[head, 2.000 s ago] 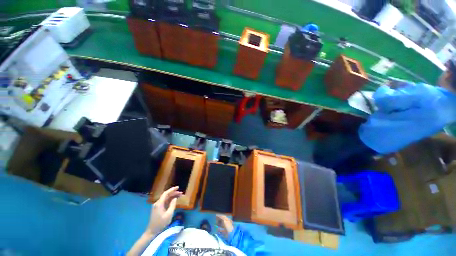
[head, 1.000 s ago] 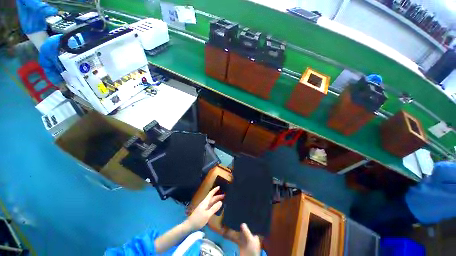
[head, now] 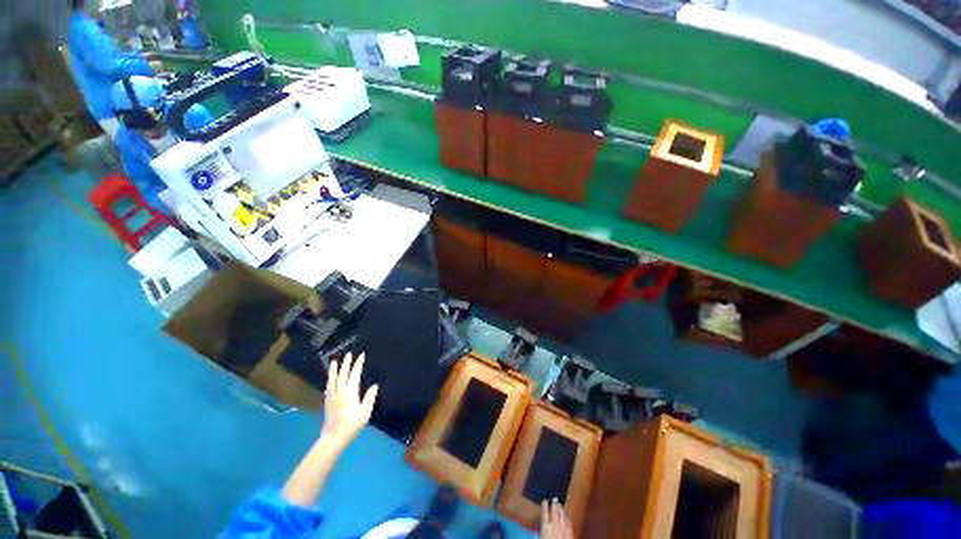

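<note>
My left hand (head: 348,402) is spread open over the lower left edge of a black panel (head: 398,353); whether it touches is unclear. The panel lies on a pile of black framed parts beside the carton. My right hand (head: 555,520) is small, cut off by the bottom edge, with no held object showing, at the near end of a narrow wood-grain cabinet (head: 514,479). Another wood-grain cabinet (head: 431,442) stands left of it, and a larger one (head: 622,479) right of it. All three show dark rectangular openings.
An open carton (head: 200,316) stands left. Black bracket-like parts (head: 574,381) lie behind the cabinets. A dark framed panel (head: 817,511) is at lower right. A white machine (head: 227,190), a green bench (head: 411,132) with cabinets, a red stool (head: 129,214) and people in blue are beyond.
The black panel held over the cabinets a second ago is gone from there, uncovering the narrow cabinet's opening. My left hand has moved left to the pile. The view has shifted.
</note>
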